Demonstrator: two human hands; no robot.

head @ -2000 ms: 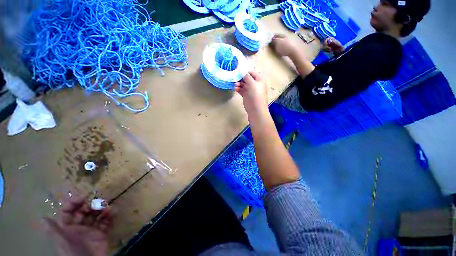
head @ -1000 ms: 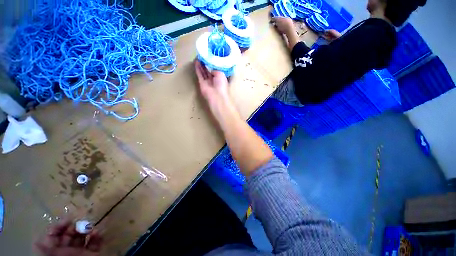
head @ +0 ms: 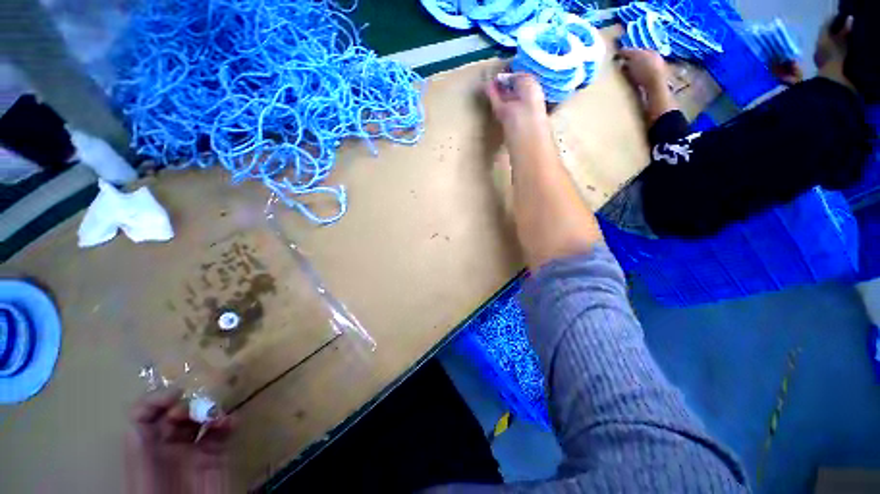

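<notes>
My right hand is at the far side of the table, beside the left edge of a stack of light-blue covered rings. Its fingers are slightly bent and I see nothing held in them. The stack touches or overlaps another ring stack at its right. My left hand is blurred and low at the near left, with its fingers around a small white object with a thin pointed tip. A small white nozzle-like piece stands in the brown-speckled patch.
A large blue cord pile lies at the far edge. A white cloth or paper scrap is left of it. A light-blue ring is at the left edge. Clear film edges the patch. A co-worker sits at the right, beside blue crates.
My right hand has moved the ring stack away and right, against the other stack, and is now at its left side. My left hand stays low with the white object. The view has shifted.
</notes>
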